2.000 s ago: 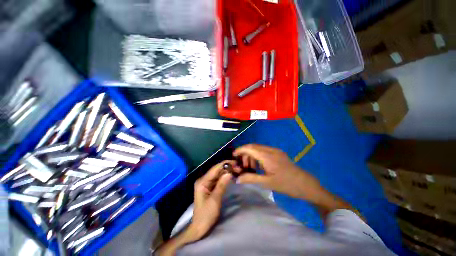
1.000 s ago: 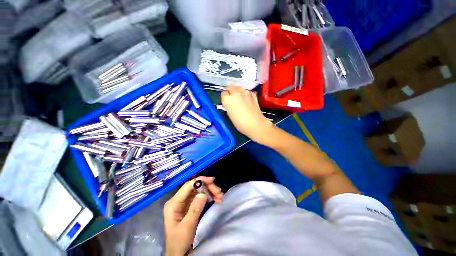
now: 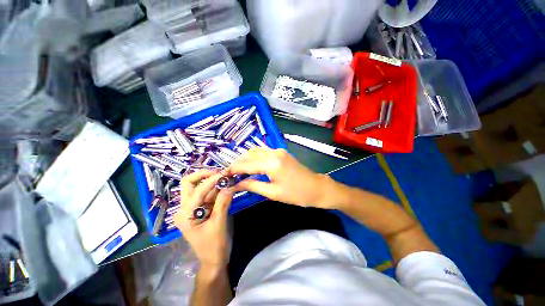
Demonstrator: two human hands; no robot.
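My left hand (image 3: pixel 206 230) is over the front of the blue tray (image 3: pixel 266 110), closed around metal cylinders. Two dark round ends with pale centres show: one cylinder end (image 3: pixel 201 213) low in the fist, another (image 3: pixel 223 182) between thumb and fingers. My right hand (image 3: pixel 284 173) comes from the right, its thumb and fingertips pinching at the upper cylinder. The fingers hide most of both cylinders. A large pile of silver cylinders (image 3: pixel 179 141) with thin reddish wires fills the tray behind and around the hands.
White tweezers (image 3: pixel 314 144) lie right of the tray. Behind are a clear box of white parts (image 3: pixel 272 89) and a clear box of cylinders (image 3: pixel 158 89). A red bin (image 3: pixel 403 122) and another clear box (image 3: pixel 463 98) stand right. A scale (image 3: pixel 113 221) and white sheet (image 3: pixel 83 164) lie left.
My right hand has moved left from near the tweezers to meet my left hand. My left hand is now over the tray's front; two cylinder ends show in it instead of one.
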